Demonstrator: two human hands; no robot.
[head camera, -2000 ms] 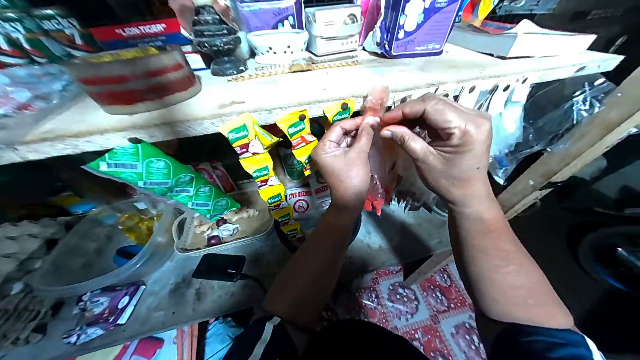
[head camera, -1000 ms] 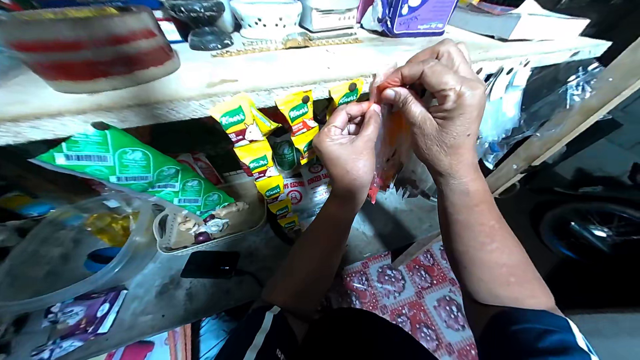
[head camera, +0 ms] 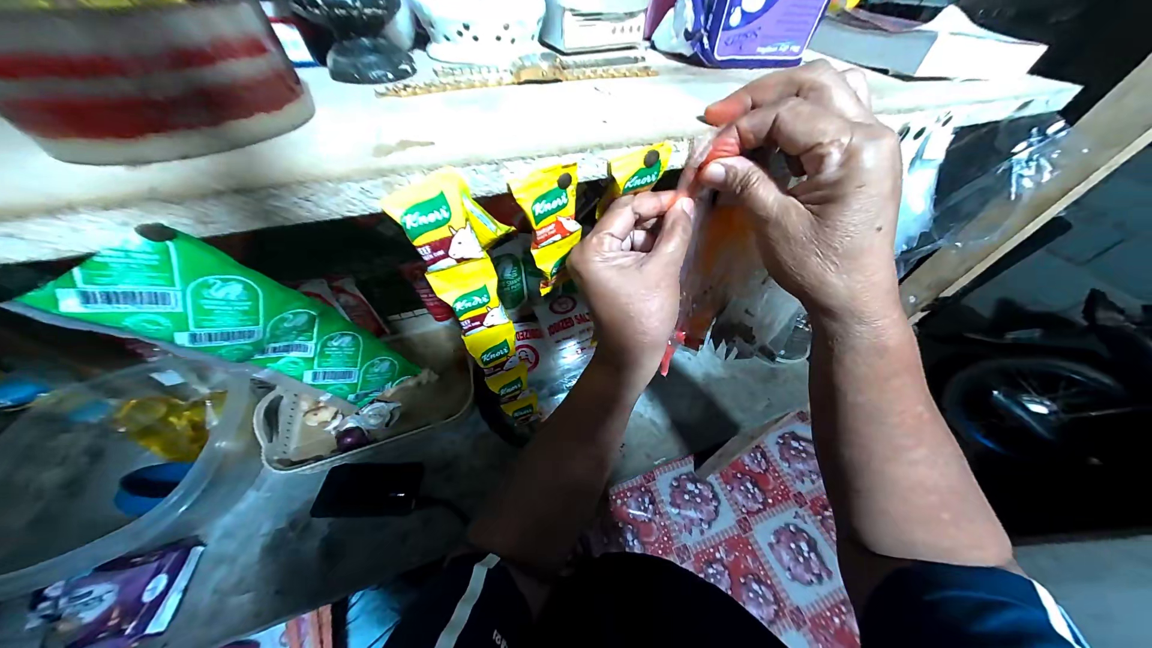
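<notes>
My left hand (head camera: 641, 270) and my right hand (head camera: 814, 171) meet at the shelf's front edge. Between their fingertips is a pinched piece of reddish-orange plastic (head camera: 717, 148), which looks like the top of a clear plastic bag. Below the fingers hangs the bag (head camera: 720, 261), with orange and red showing through it; my left hand and wrist partly cover it. To the left of my left hand, strips of yellow Knorr sachets (head camera: 470, 301) hang from the shelf edge. What exactly the fingertips grip is partly hidden by the fingers.
The wooden shelf (head camera: 504, 126) crosses above, bearing a red-striped round container (head camera: 153, 90) and a purple pack (head camera: 760, 31). Green printed packets (head camera: 225, 306) hang at left over a beige basket (head camera: 360, 454). Lower down are a clear plastic tub (head camera: 225, 468), a black phone-like object (head camera: 367, 490) and patterned red cloth (head camera: 720, 513).
My right hand has risen relative to my left hand, and more of the reddish plastic shows between the fingers. The view has moved closer to the shelf.
</notes>
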